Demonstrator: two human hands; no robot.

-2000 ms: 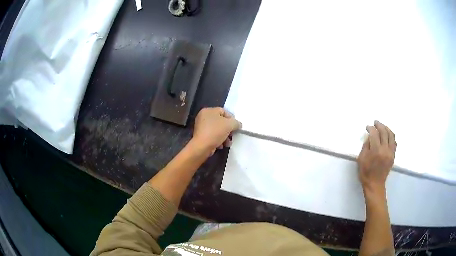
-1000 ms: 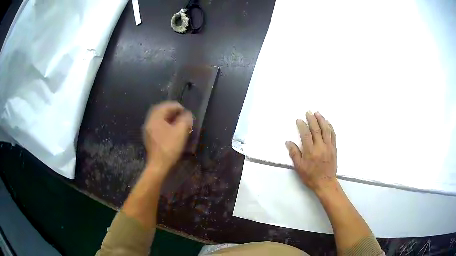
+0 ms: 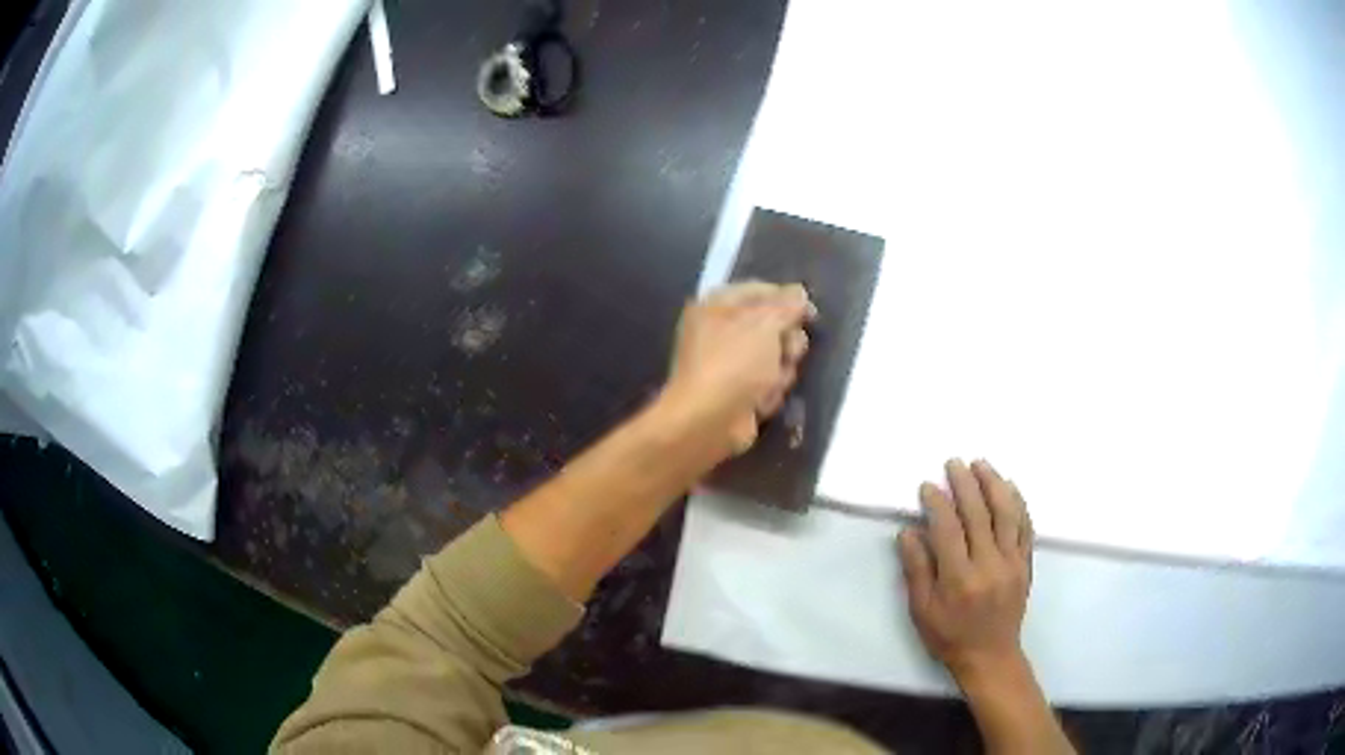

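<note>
The dark flat fabric weight (image 3: 838, 347) lies over the left end of the white fabric stack (image 3: 1092, 266), across its near corner. My left hand (image 3: 738, 354) is closed around the weight's handle, which it mostly hides. My right hand (image 3: 974, 568) rests palm down over the stack's near edge, fingers slightly apart, holding nothing. The pale underlay strip (image 3: 826, 590) shows between the fabric edge and the table's near edge.
The dark brown table (image 3: 398, 369) shows left of the stack. Black scissors (image 3: 553, 74) with one pale wrapped handle lie at the top. A white scrap (image 3: 382, 47) lies near them. Crumpled white sheeting (image 3: 133, 251) covers the far left. Green floor (image 3: 177, 620) shows below.
My left hand has taken hold of the weight, which has moved right from the bare table onto the fabric's left end. My right hand first moved left, then slightly back toward the near edge.
</note>
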